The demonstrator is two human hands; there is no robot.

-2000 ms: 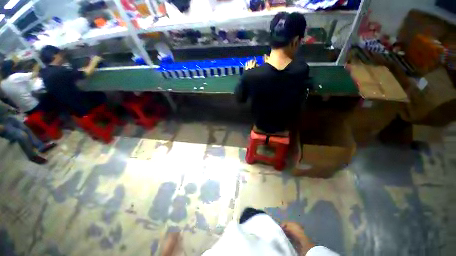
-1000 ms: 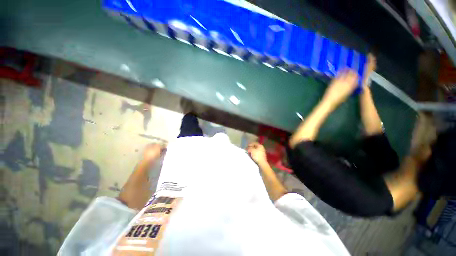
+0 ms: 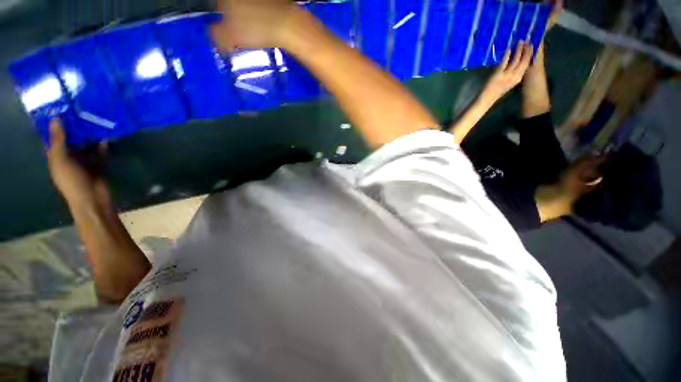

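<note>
A long row of boxes with glossy blue faces (image 3: 149,82) lies on the dark green bench (image 3: 224,142) across the top of the view. Pale strips show on some faces. My left hand (image 3: 78,168) is at the near edge of the row's left end, thumb against the blue; its grip is unclear. My right hand (image 3: 254,26) is blurred and lies over the far part of the row, left of its middle. Its fingertips are hard to make out, so I cannot tell if it grips.
Another person (image 3: 523,164) in black is at the right, with both hands at the row's right end. Small white scraps (image 3: 341,149) lie on the bench. A pale metal edge (image 3: 627,37) and brown cardboard (image 3: 597,82) show at upper right. Patchy floor (image 3: 45,261) shows at lower left.
I am closer to the bench and the row looks larger. Both my hands have moved from beside my body up to the row. The other person's hands remain at its right end.
</note>
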